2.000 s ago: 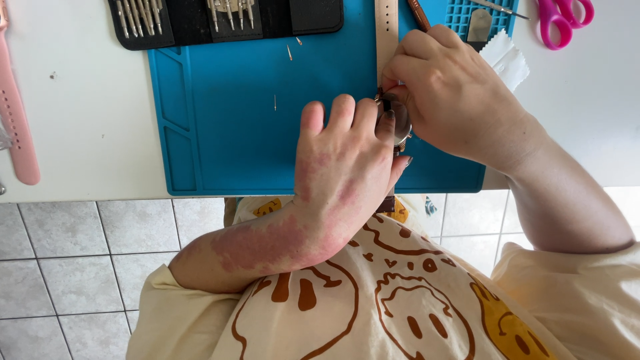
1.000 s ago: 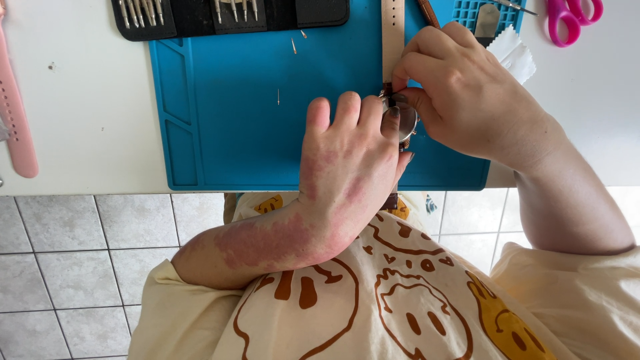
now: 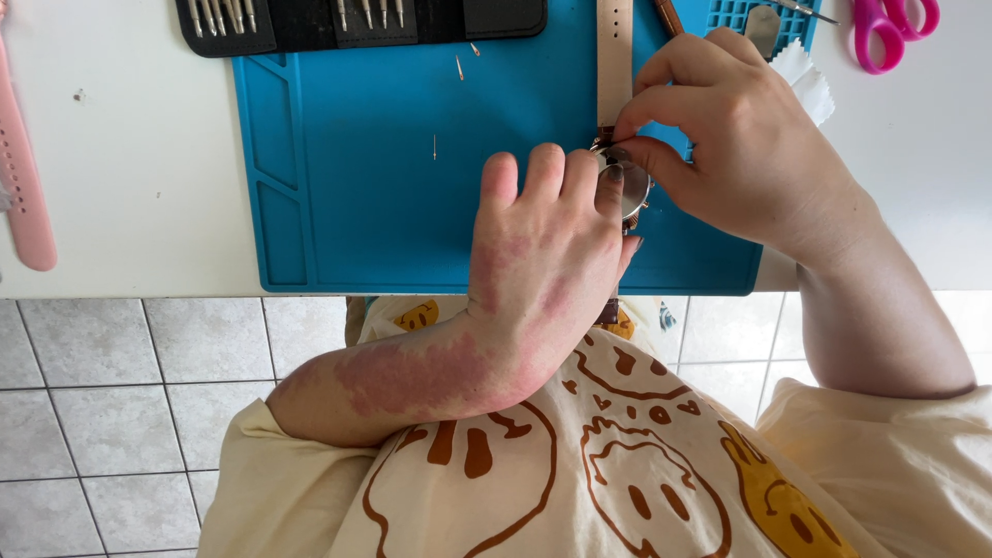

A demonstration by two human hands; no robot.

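Observation:
A wristwatch with a round metal case lies partly under my hands on the right part of a blue silicone work mat. My left hand is on the case, its fingertips along the near left side and its thumb below. The thumb and index finger of my right hand pinch at the upper end of the case, where the leather strap joins it. That strap runs up the mat, pale side up. The strap's other end shows beyond the mat's near edge. What the right fingertips pinch is hidden.
Thin metal pins lie on the mat. A black tool case with several screwdrivers lies at the far edge. Pink scissors, a white cloth and a brown strap piece are at the upper right. A pink watch band lies far left.

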